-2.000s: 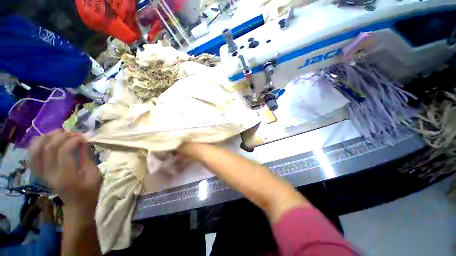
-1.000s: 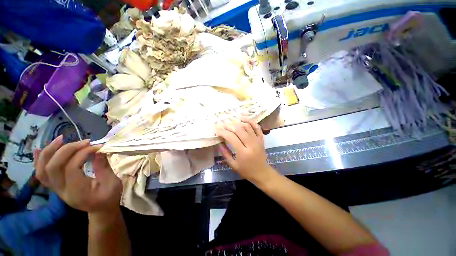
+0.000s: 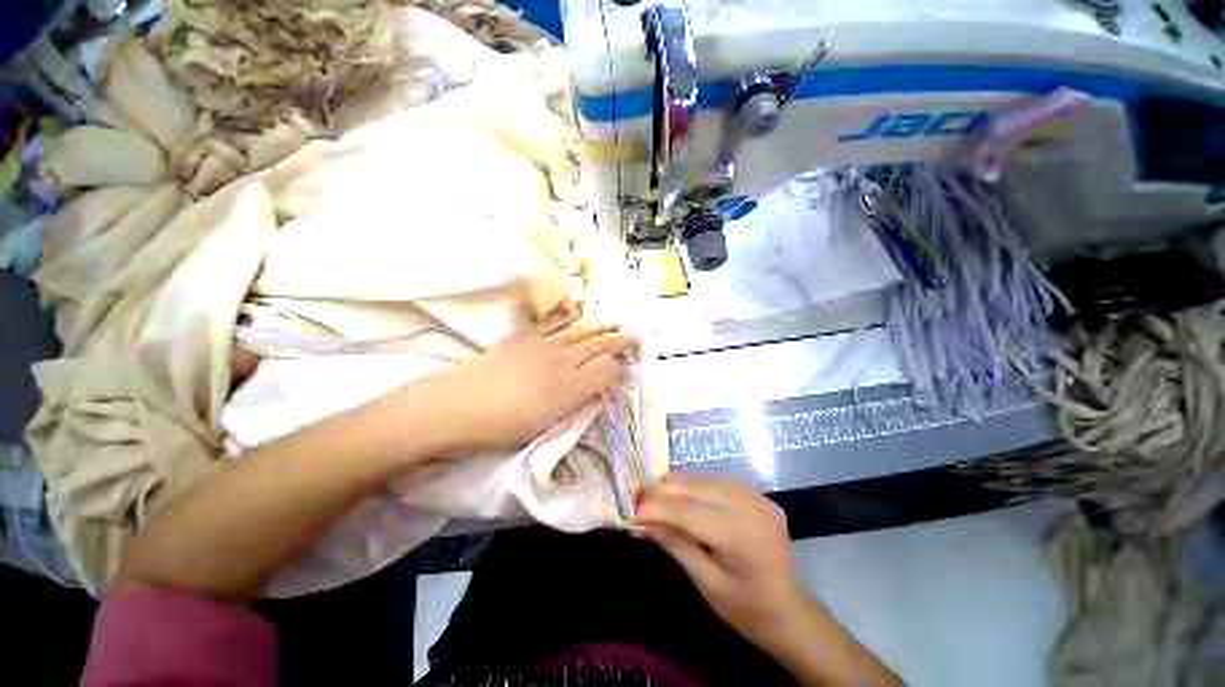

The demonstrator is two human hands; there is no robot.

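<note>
The cream garment piece lies in a large heap left of the needle and hangs over the table's front edge. My left hand lies flat on it, fingers toward the presser foot. My right hand pinches the gathered edge at the table's front edge. Paler pinkish-white cloth is bunched under my left forearm. The garment's edge runs from the presser foot area down to my right fingertips. Whether cloth is under the foot cannot be told in the glare.
The white lockstitch machine stands behind. A lilac strip bundle hangs beside its head. Beige-grey strands hang at far right. A ruler scale runs along the front edge. Tan ruffled pieces lie at back left.
My left hand has moved from the far left onto the cloth near the needle. My right hand has moved down to the cloth's front end. The edge now runs toward me. The view has shifted.
</note>
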